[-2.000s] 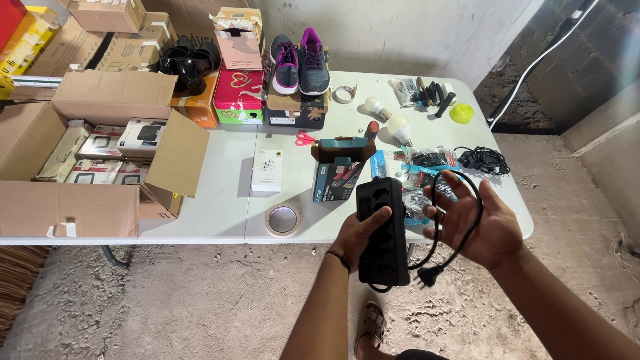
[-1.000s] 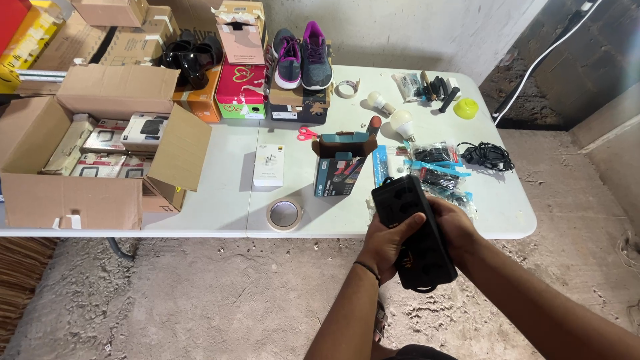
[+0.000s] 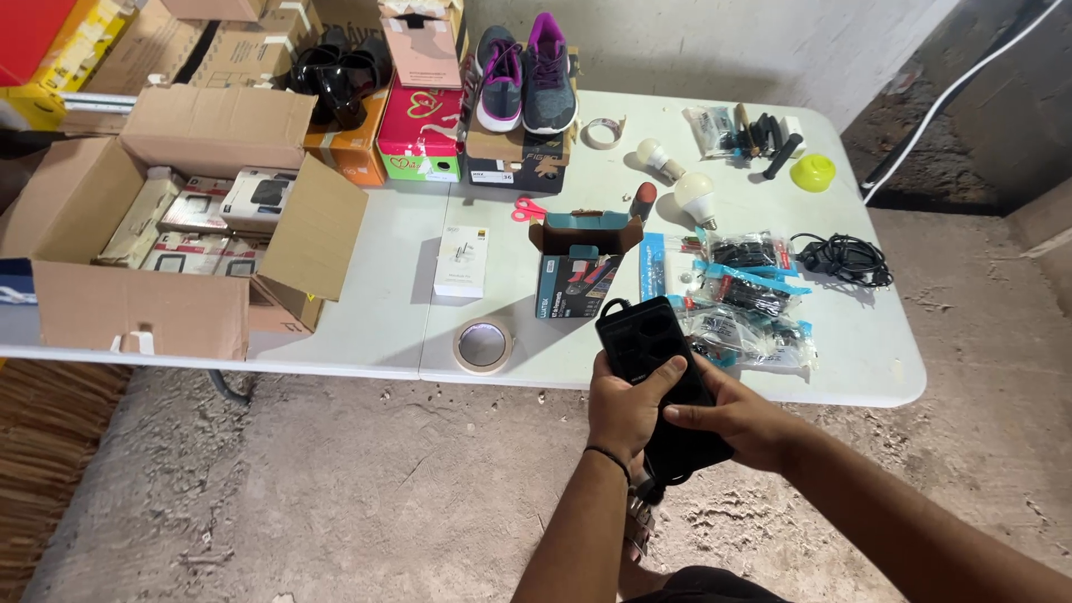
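A black power strip is held in front of the table's near edge, tilted, its socket face up. My left hand grips its left side, the thumb across the sockets. My right hand holds the right side, its thumb also on the face. Part of the cord loops at the top end; at the bottom end more cord and what looks like the plug show, and the rest is hidden behind the strip. Just beyond stands an open teal and black tool-kit box, with plastic-bagged items to its right.
On the white table lie a tape roll, a white box, pink scissors, light bulbs, a coiled black cable and a yellow-green cup. An open carton stands left; sneakers sit on a shoebox behind.
My right hand held the loose cord and plug beside the strip two seconds ago; it now grips the strip itself. The cord is gathered behind the strip.
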